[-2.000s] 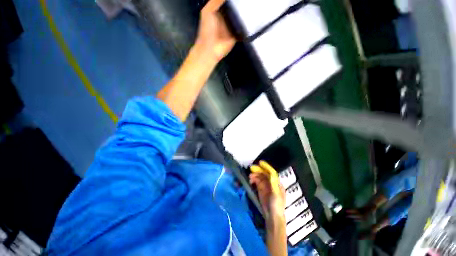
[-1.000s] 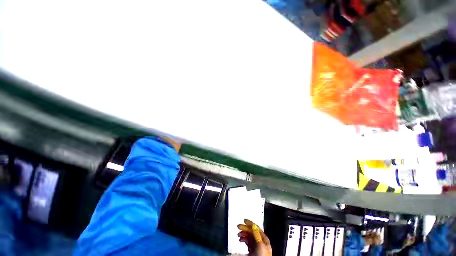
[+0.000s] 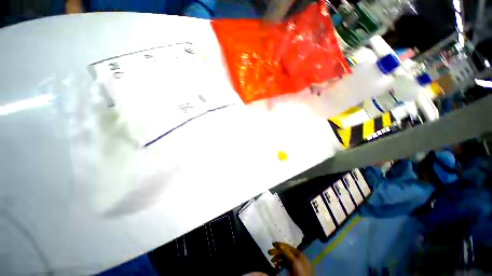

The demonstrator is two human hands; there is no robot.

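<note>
A stack of white sheets [image 3: 270, 221] lies slightly fanned on the dark bench at the bottom centre. My right hand [image 3: 291, 259], with yellow-brown finger cots, is at the lower end of the stack, fingertips on or just over it; whether it grips a sheet cannot be told. A black slotted tray [image 3: 207, 245] lies left of the stack, partly hidden by the white shelf. A tray with a row of white rectangles [image 3: 341, 202] lies to the right. My left hand cannot be made out; a blue sleeve [image 3: 132, 268] shows at the bottom left.
The white shelf [image 3: 54, 161] covers the left and middle. It holds a printed paper [image 3: 156, 91], a red plastic bag [image 3: 280, 59], white bottles [image 3: 359, 86], a yellow-black striped item [image 3: 364, 129] and a small yellow piece [image 3: 282, 156]. People in blue smocks [image 3: 399, 188] are at the right.
The view has swung so the shelf fills more of the frame and its printed paper shows. My left forearm, earlier over the trays, is now mostly out of view. My right hand remains at the white stack.
</note>
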